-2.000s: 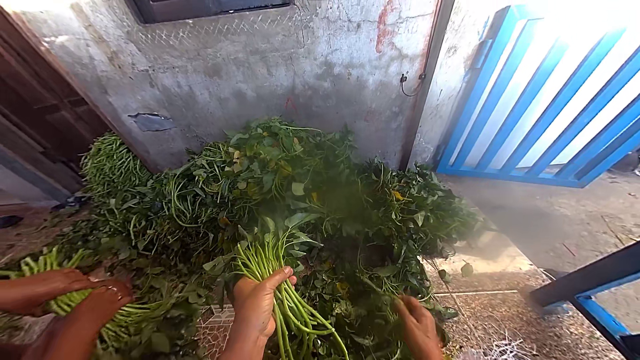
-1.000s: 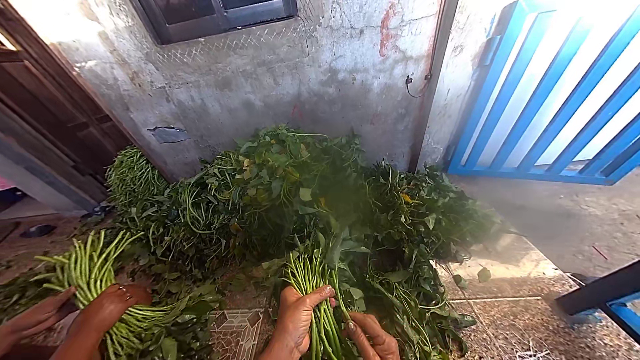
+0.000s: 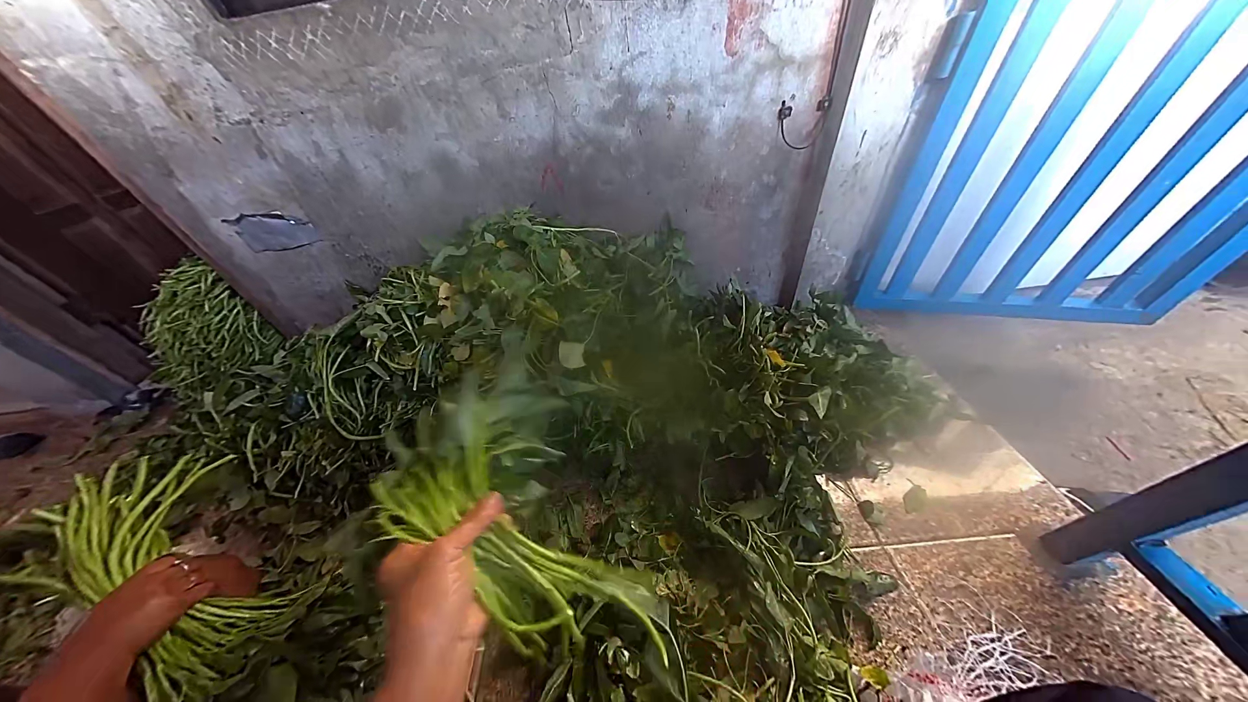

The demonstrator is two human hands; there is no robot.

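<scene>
My left hand (image 3: 436, 595) is closed around a bunch of long green beans (image 3: 526, 561), with the thumb across the pods. The top of the bunch is blurred and green leaves show there. My right hand is out of view. Behind and to the right of the bunch lies a large heap of leafy green vines (image 3: 546, 292). At the left, another person's hand (image 3: 180, 585), with a ring, grips a second bunch of long beans (image 3: 117, 526).
A pile of long beans (image 3: 210, 322) rests by the wall at the left. A rough concrete wall (image 3: 439, 127) stands behind the heap. A blue metal gate (image 3: 1033, 175) is at the right, a dark and blue metal frame (image 3: 1160, 517) nearer. White strings (image 3: 990, 663) lie on the floor.
My right hand, at the bunch one second ago, has left the view. My left hand has moved left with the beans. The other person's bunch is now held by one visible hand.
</scene>
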